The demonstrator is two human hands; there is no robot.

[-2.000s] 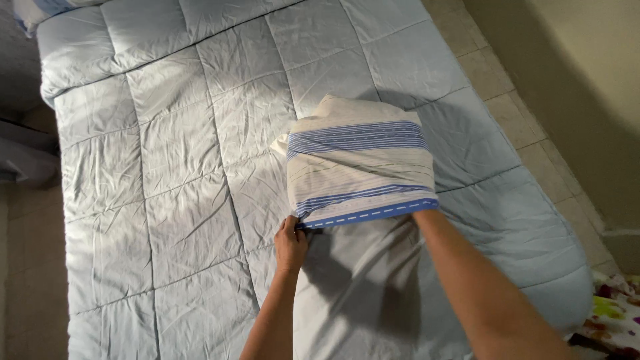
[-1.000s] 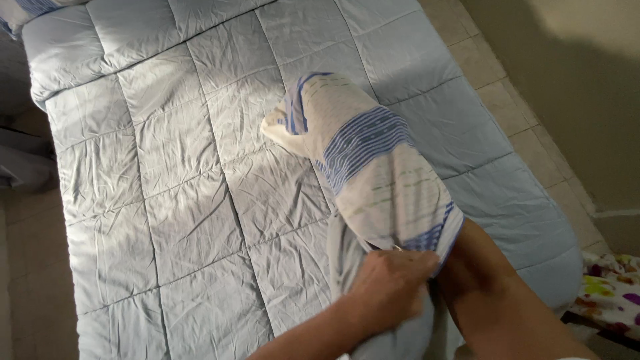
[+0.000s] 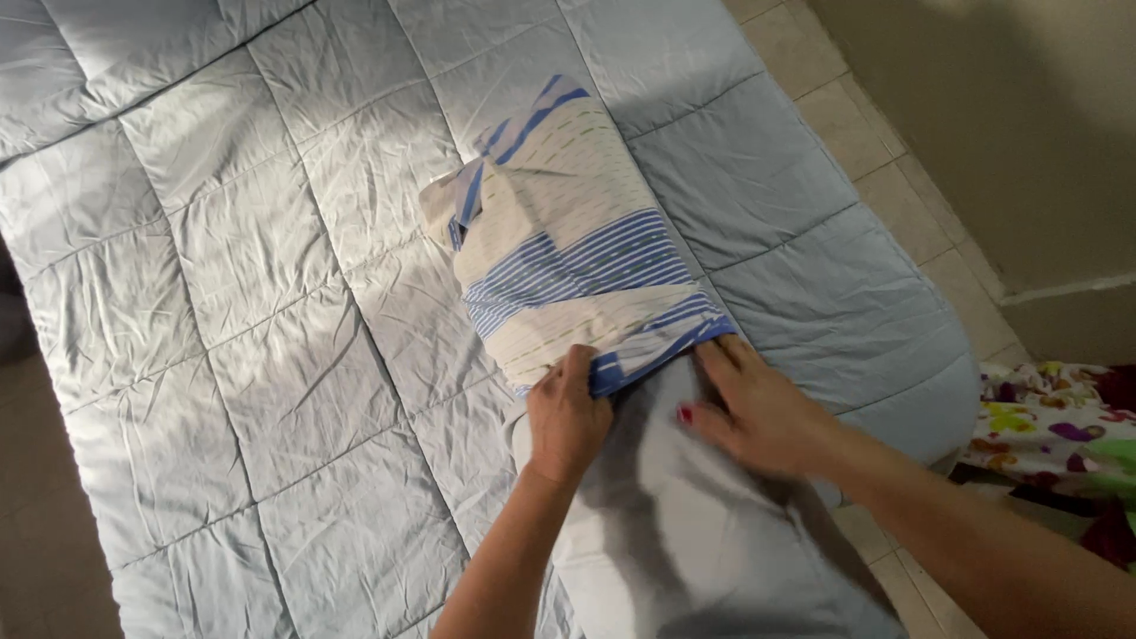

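A white pillowcase with blue stripes (image 3: pixel 586 240) lies on a light blue quilted comforter, its open edge towards me. It covers the far part of a plain grey pillow (image 3: pixel 657 524), whose near part is bare. My left hand (image 3: pixel 570 413) pinches the blue-hemmed edge at its left corner. At the right end of that edge is my right hand (image 3: pixel 754 399), its fingertips tucked under the hem and its thumb apart, against the grey fabric. Whether those fingers grip anything is hidden.
The comforter (image 3: pixel 293 426) spreads over the bed. Beyond its right edge run floor tiles (image 3: pixel 874 191) and a wall (image 3: pixel 1003 115). A flower-patterned cloth (image 3: pixel 1038 426) lies low at the right.
The left hand has moved from beside the right forearm to the left corner of the pillowcase opening. The right hand, hidden inside the case before, now shows outside it. More grey fabric is in view.
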